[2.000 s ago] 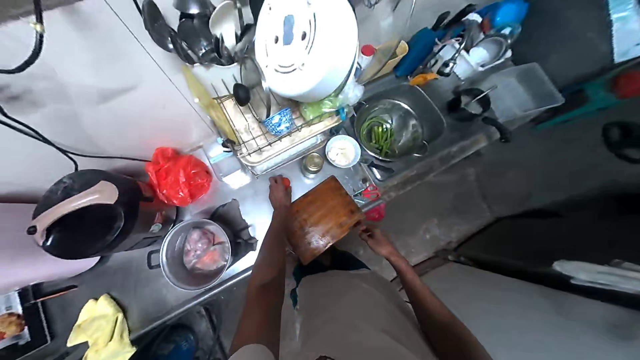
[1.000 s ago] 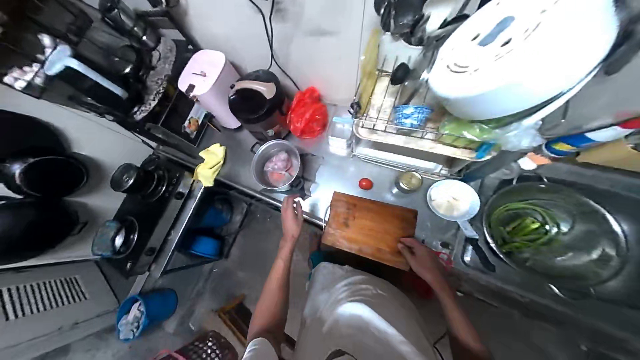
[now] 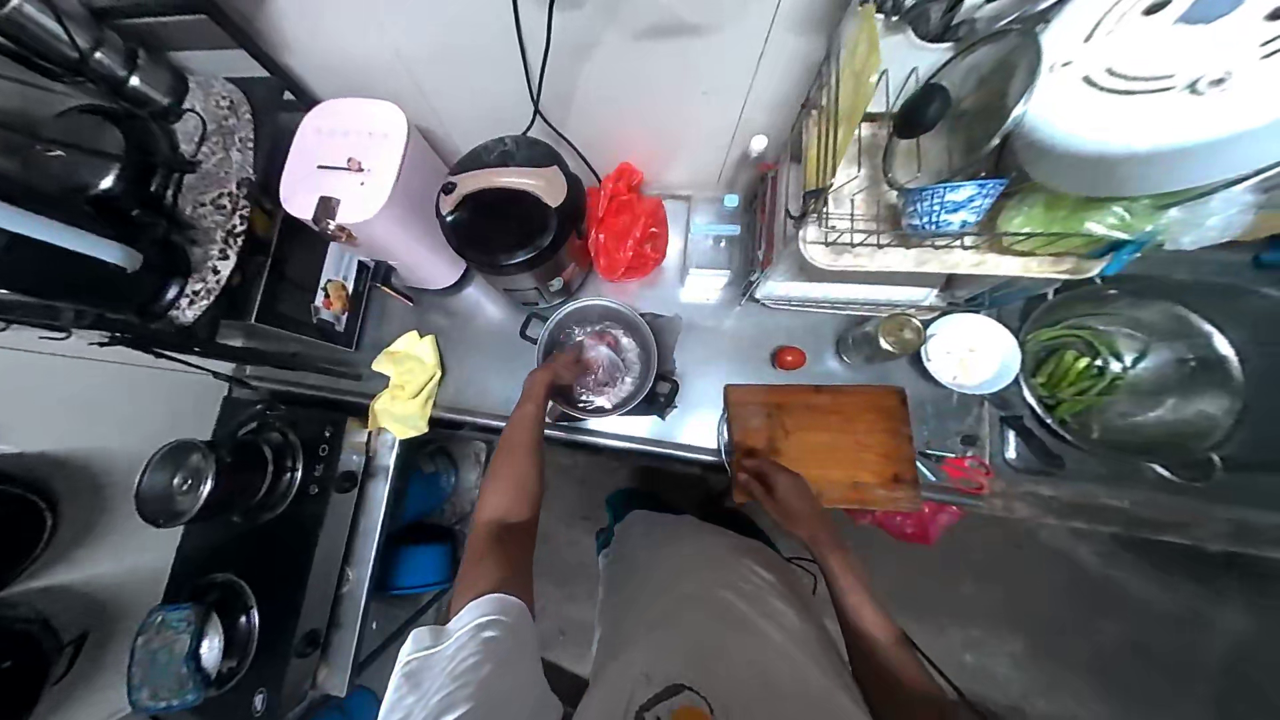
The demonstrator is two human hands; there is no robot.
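Observation:
My left hand (image 3: pixel 567 370) reaches over the left rim of a metal pot (image 3: pixel 643 345) and touches a clear plastic bag of reddish meat (image 3: pixel 606 368) inside; whether its fingers grip is unclear. My right hand (image 3: pixel 785 492) lies at the lower left part of a wooden cutting board (image 3: pixel 825 435), its fingers on the board near the edge. A red tomato (image 3: pixel 789 358) sits on the steel counter just behind the board. Beside it stand a glass jar with a metal lid (image 3: pixel 900 334) and a white bowl (image 3: pixel 970 353) with pale contents.
Behind the pot are a rice cooker (image 3: pixel 508 222) and a red plastic bag (image 3: pixel 630 235). A yellow cloth (image 3: pixel 408 385) hangs at the counter edge. A dish rack (image 3: pixel 950 265) stands at the back right. Green vegetables (image 3: pixel 1068 375) lie in a large metal basin (image 3: pixel 1175 400).
My left hand has gone from the counter beside the board into the pot. My right hand has moved from the board's right side to its lower left. The view has swung left.

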